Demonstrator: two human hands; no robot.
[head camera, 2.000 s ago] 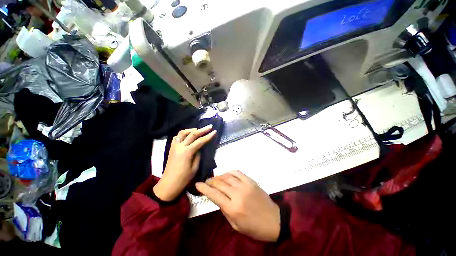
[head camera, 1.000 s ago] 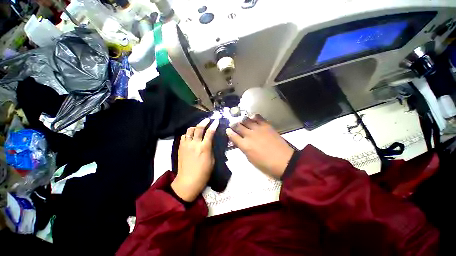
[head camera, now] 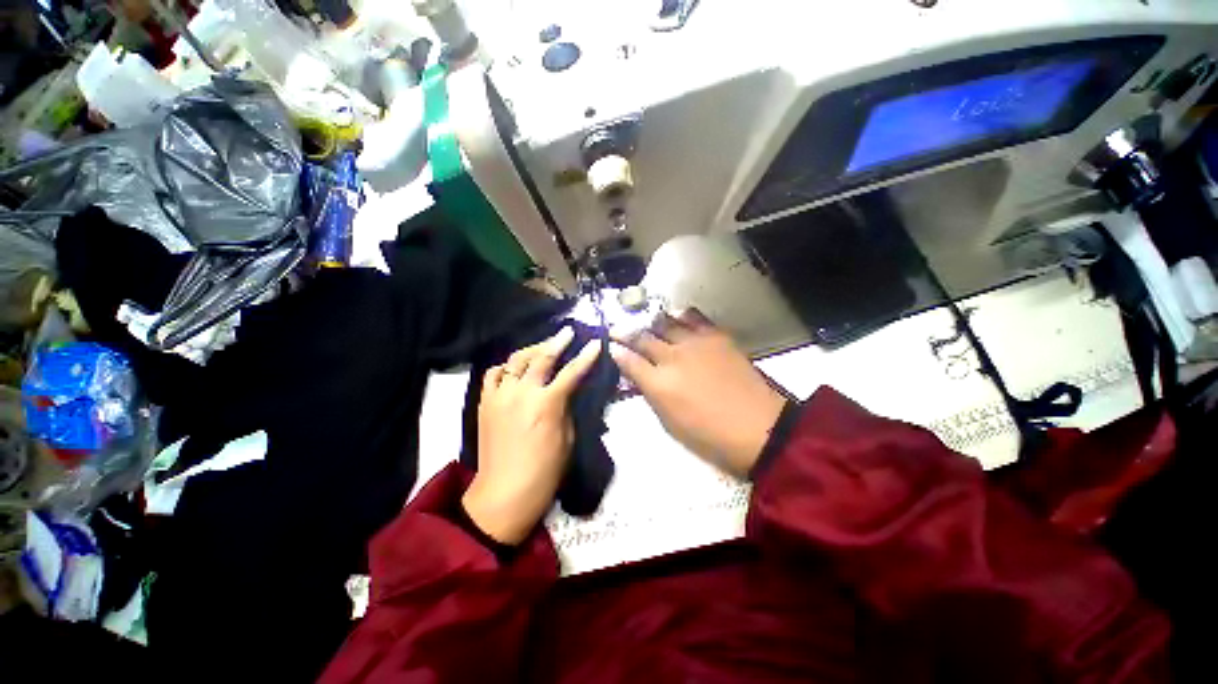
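The black fabric piece point(head camera: 589, 448) lies on the white table under the lit presser foot point(head camera: 596, 297), its lower end hanging free towards me. My left hand point(head camera: 525, 434) lies on its left part, with fingertips near the foot. My right hand point(head camera: 701, 390) presses its right edge with the fingertips, close to the needle. The needle itself is lost in the glare. The black cloth pile point(head camera: 301, 441) spreads to the left and runs up to the foot. The snips are not visible.
The white machine head point(head camera: 721, 120) with its blue-lit control panel point(head camera: 962, 118) stands across the back. The white table point(head camera: 668, 501) has a printed ruler pattern. Grey plastic bags point(head camera: 234, 167) and a blue packet point(head camera: 80, 390) are heaped at left. A black cord loop point(head camera: 1049, 401) lies at right.
My right hand has moved from the fabric's lower end up to its right edge by the foot. My left fingertips have moved towards the foot. The machine appears slightly further right in view.
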